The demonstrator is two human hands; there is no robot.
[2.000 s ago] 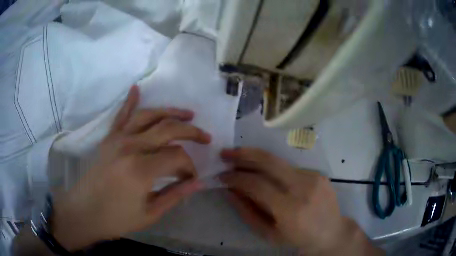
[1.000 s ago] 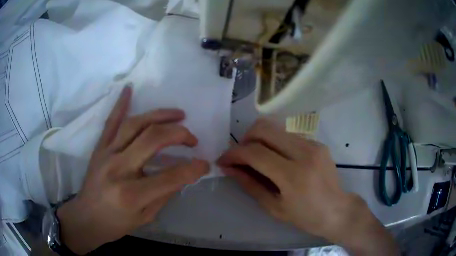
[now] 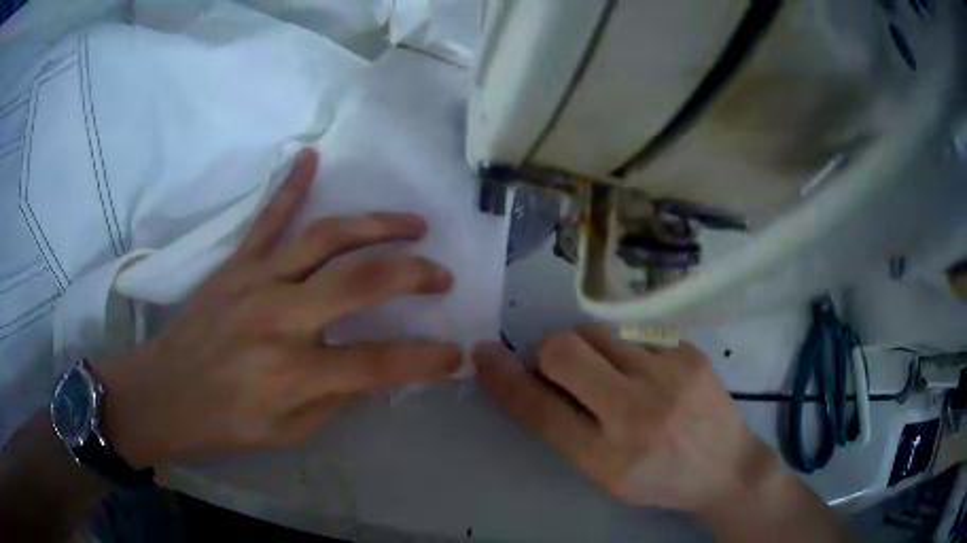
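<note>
The white garment (image 3: 201, 117) lies left of the machine, with dark double topstitching in a pointed shape. A plain white band (image 3: 408, 127) runs along its edge beneath the small dark presser foot (image 3: 493, 194). My left hand (image 3: 318, 308) lies spread on the band, fingers apart, its thumb at the band's lower right corner. My right hand (image 3: 626, 414) is at the same corner; its fingertips touch or pinch the edge beside my left thumb. The exact grip is hidden. A few loose threads show below the corner.
The cream machine head (image 3: 679, 117) fills the upper right. Shears with teal handles (image 3: 814, 392) lie on the bed at the right, their blades mostly hidden behind the head. A slim white stick (image 3: 861, 392) lies beside them. The bed's rounded edge (image 3: 424, 520) runs along the bottom.
My left hand's fingers have spread and straightened over the band. My right hand's fingers have shifted slightly at the corner. The view has shifted, and the machine head now covers the shears' blades.
</note>
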